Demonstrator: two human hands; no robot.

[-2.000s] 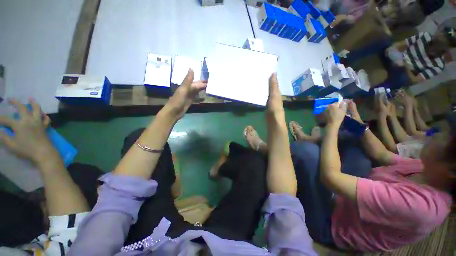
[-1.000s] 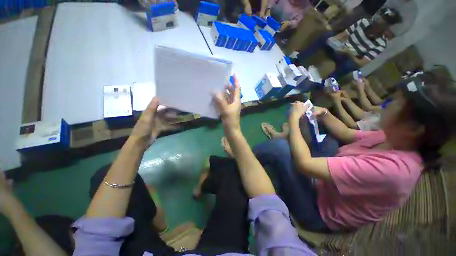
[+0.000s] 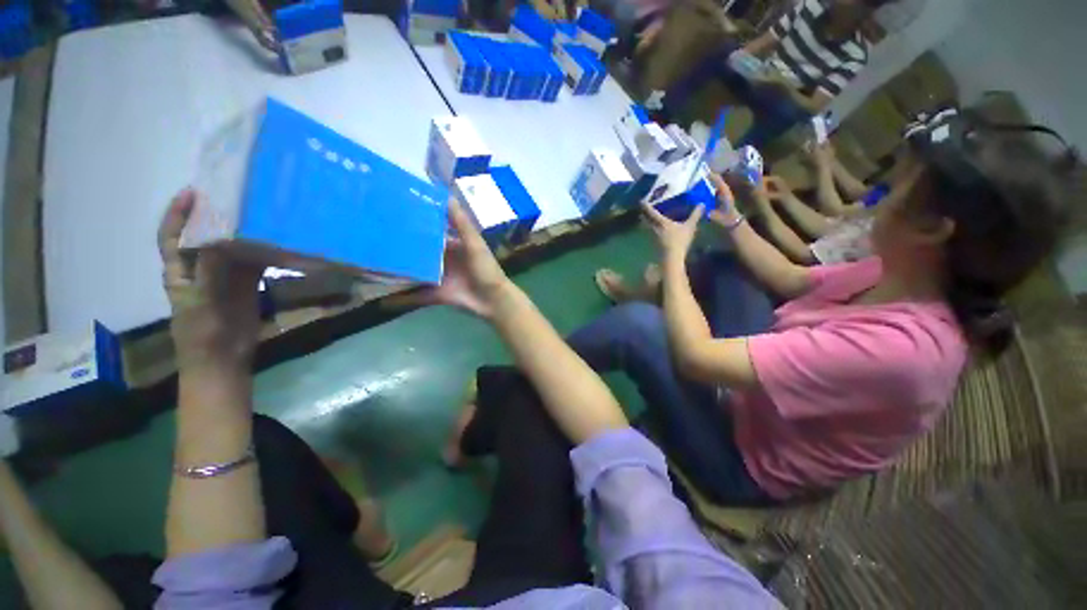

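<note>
A retail carton [image 3: 340, 197] with a blue long face towards me and a white end at its left is held up above the table's front edge. My left hand [image 3: 209, 280] grips its lower left end, with fingers on the white end. My right hand [image 3: 474, 265] holds its right end from beside and below. The carton is tilted, its right end lower. Its far side is hidden.
The white table [image 3: 131, 143] bears a low white-and-blue box [image 3: 60, 372] at left, two cartons [image 3: 483, 205] right of mine, and blue cartons [image 3: 507, 66] in a row behind. A person in pink [image 3: 834, 369] sits at right, holding a box.
The carton has turned from a white face to its blue face and moved left with my hands. The view has shifted right. The neighbour's box now shows blue with a raised flap.
</note>
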